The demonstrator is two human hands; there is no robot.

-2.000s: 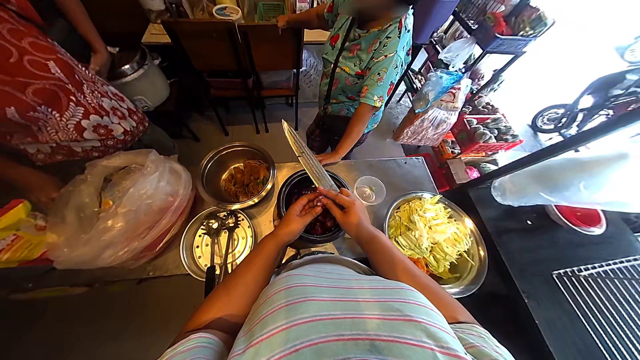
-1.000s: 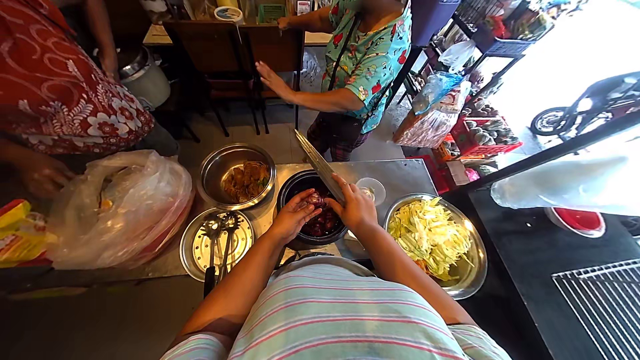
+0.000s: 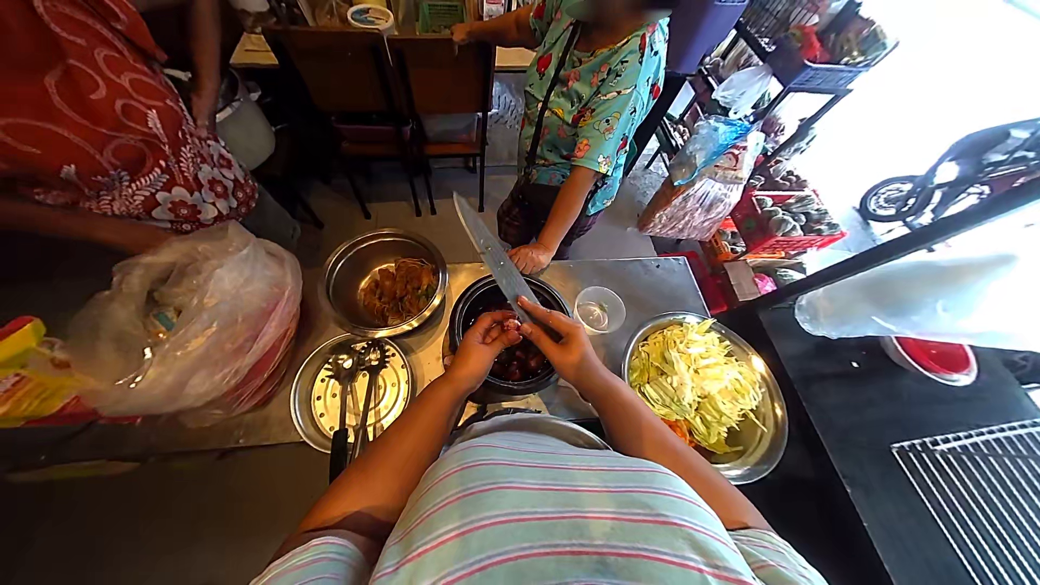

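Note:
My right hand (image 3: 561, 345) grips a large knife (image 3: 496, 256) by its handle, the blade pointing up and left over a dark pot (image 3: 465, 302). Between the fingertips of my left hand (image 3: 481, 349) is a small reddish piece (image 3: 512, 325), perhaps a shallot, close to the knife's heel. Dark red pieces (image 3: 520, 364) lie in the pot beneath both hands. A clear plastic cup (image 3: 600, 310) stands right of the pot. Farther right, a steel bowl (image 3: 772, 439) holds shredded cabbage (image 3: 695, 378) with some orange shreds.
A steel bowl (image 3: 439, 280) of brown food and a perforated tray (image 3: 390, 406) with serving spoons (image 3: 343, 374) stand left. Beyond them is a large plastic bag (image 3: 187, 325). One person's hand (image 3: 532, 257) rests on the table's far edge; another person stands at upper left.
The person across the table has lowered a raised hand to the table edge. My hands stay over the pot; the knife's angle has shifted slightly.

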